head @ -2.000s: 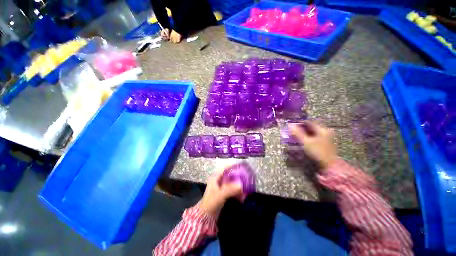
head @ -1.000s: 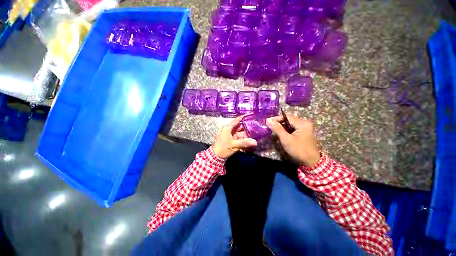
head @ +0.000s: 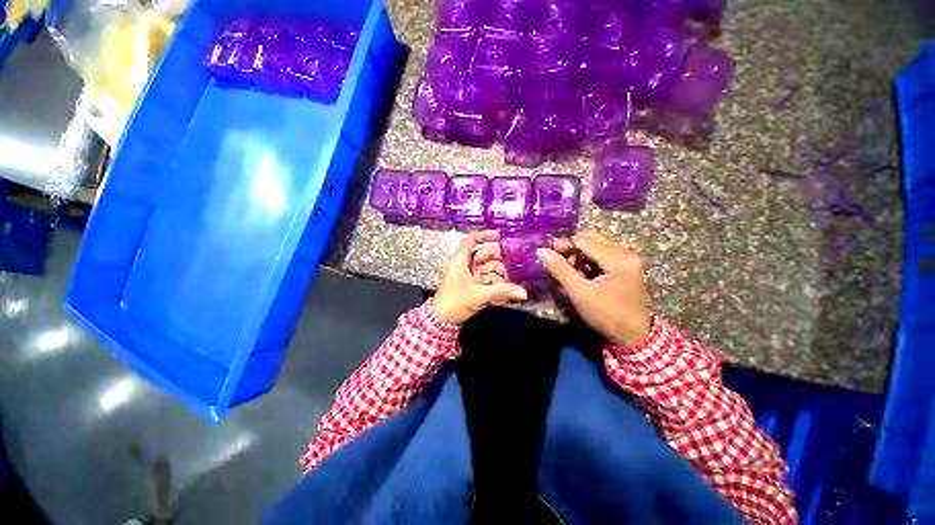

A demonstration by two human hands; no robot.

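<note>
A translucent purple cube-shaped part [head: 525, 254] is held between my hands just below the row, near the table's front edge. My left hand [head: 475, 279] grips its left and lower side. My right hand [head: 603, 282] has thumb and fingers at its right side; a small dark tool [head: 587, 268] shows partly between the fingers, mostly hidden. A row of several purple parts [head: 468, 199] lies just beyond my hands. One single part [head: 623, 174] sits right of the row. A block of parts [head: 543, 72] lies farther back.
A blue tray [head: 169, 241] at the left holds purple parts [head: 282, 59] at its far end. Thin purple shreds [head: 836, 190] are scattered on the speckled tabletop [head: 759, 267] at right. Another blue tray [head: 916, 308] stands at the right edge. Clear bags [head: 118, 51] lie far left.
My right hand has come from the right to my left hand, and both now hold one part. Since a second ago the part has turned slightly. The view has tilted down.
</note>
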